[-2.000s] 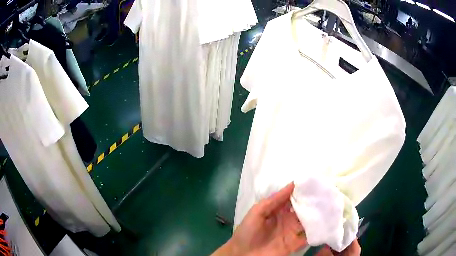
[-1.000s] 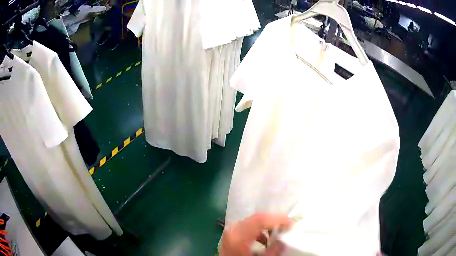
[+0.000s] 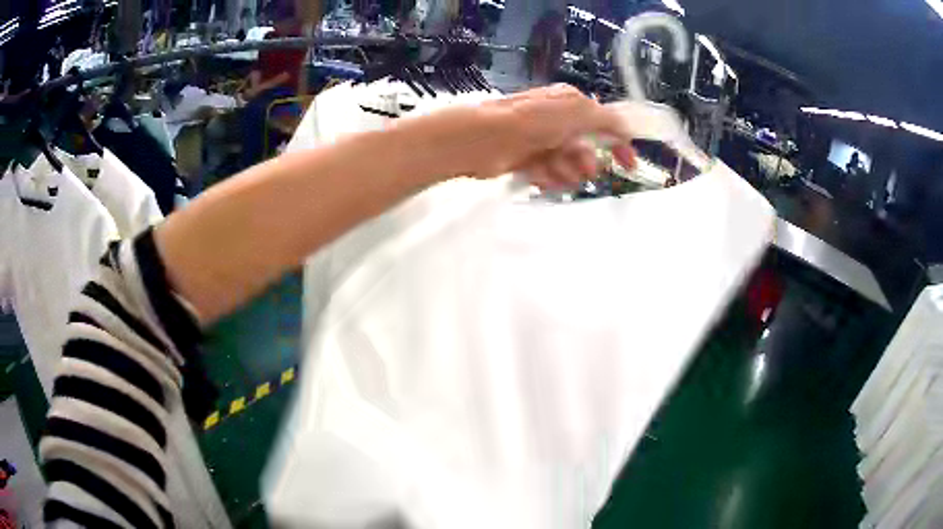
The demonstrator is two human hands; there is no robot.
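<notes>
A white short-sleeved dress (image 3: 496,341) hangs in front of me, tilted and blurred, its lower end cut off by the frame. Its neckline opening faces up below the pale white hanger (image 3: 653,122), whose curved hook shows at the top. My left hand (image 3: 569,139) reaches across from the left in a black-and-white striped sleeve. Its fingers are curled around the left arm of the hanger, beside the dress's shoulder; blur hides the exact grip. My right hand is not in view.
White garments (image 3: 47,238) hang on black hangers at left. More hang behind my forearm from a grey metal rail (image 3: 352,43). White pieces (image 3: 910,413) hang at the right edge. A person in red (image 3: 277,78) is in the back left. A long pale surface (image 3: 832,258) stands behind right.
My left hand has moved from the lower part of the dress up to the hanger. The dress has swung and tilted, its neckline now partly behind my hand. The view has risen.
</notes>
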